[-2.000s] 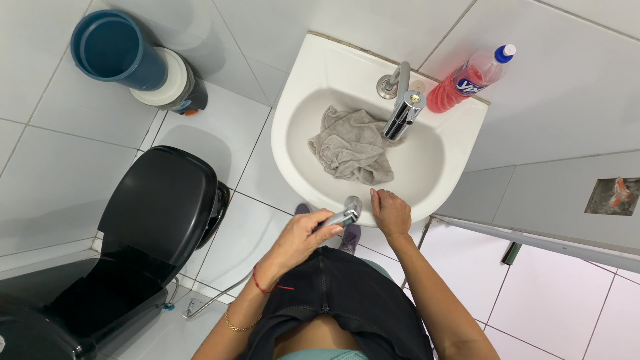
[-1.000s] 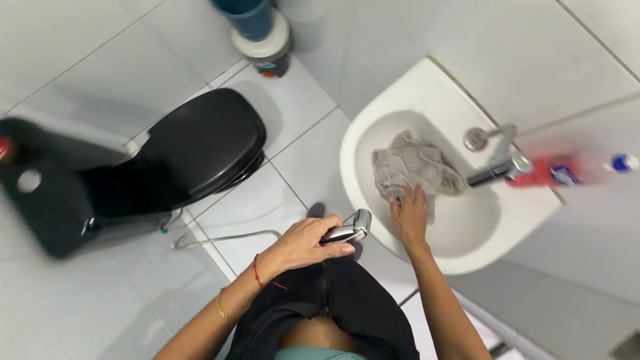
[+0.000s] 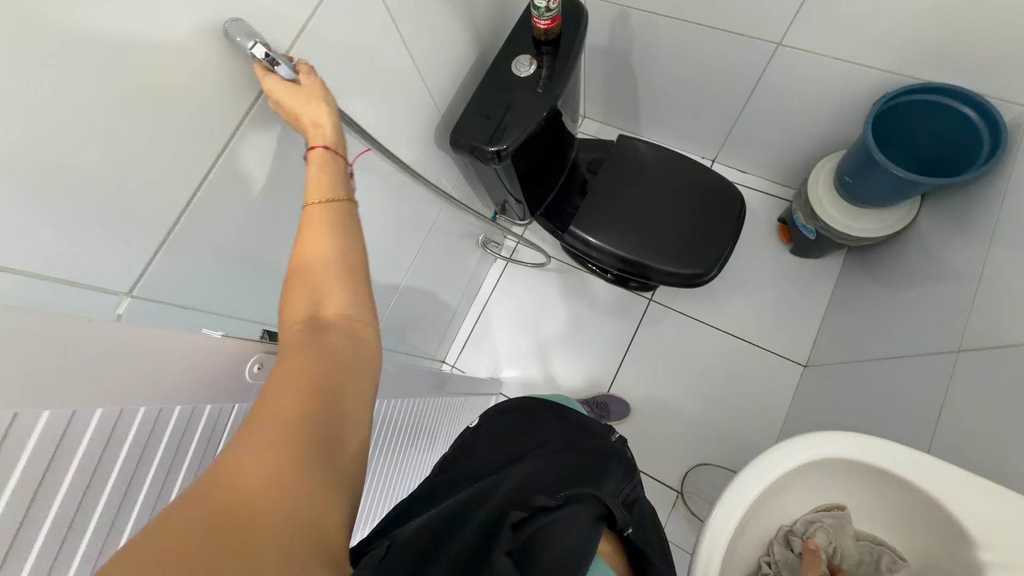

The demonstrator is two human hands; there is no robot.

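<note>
At the upper left, my left hand [image 3: 298, 94] grips a chrome handheld bidet sprayer [image 3: 270, 60] by its handle, close to the tiled wall. From it a metal hose [image 3: 424, 180] runs down toward the base of the toilet. Low at the right edge of the view, fingers of my right hand [image 3: 814, 560] rest on a grey cloth [image 3: 836, 534] inside the white sink [image 3: 752, 496]. Most of that hand is cut off by the frame, so its grip on the cloth is unclear.
A black toilet [image 3: 656, 212] with its lid down stands ahead, a bottle [image 3: 546, 18] on its tank. To its right, a blue bucket [image 3: 864, 172] sits on a white-lidded bin [image 3: 824, 188]. A door [image 3: 120, 360] is at the left; a floor drain [image 3: 708, 490] lies beside the sink.
My left hand has carried the sprayer from in front of my body up to the wall. My right hand went from the sink's rim onto the cloth. The view has swung left.
</note>
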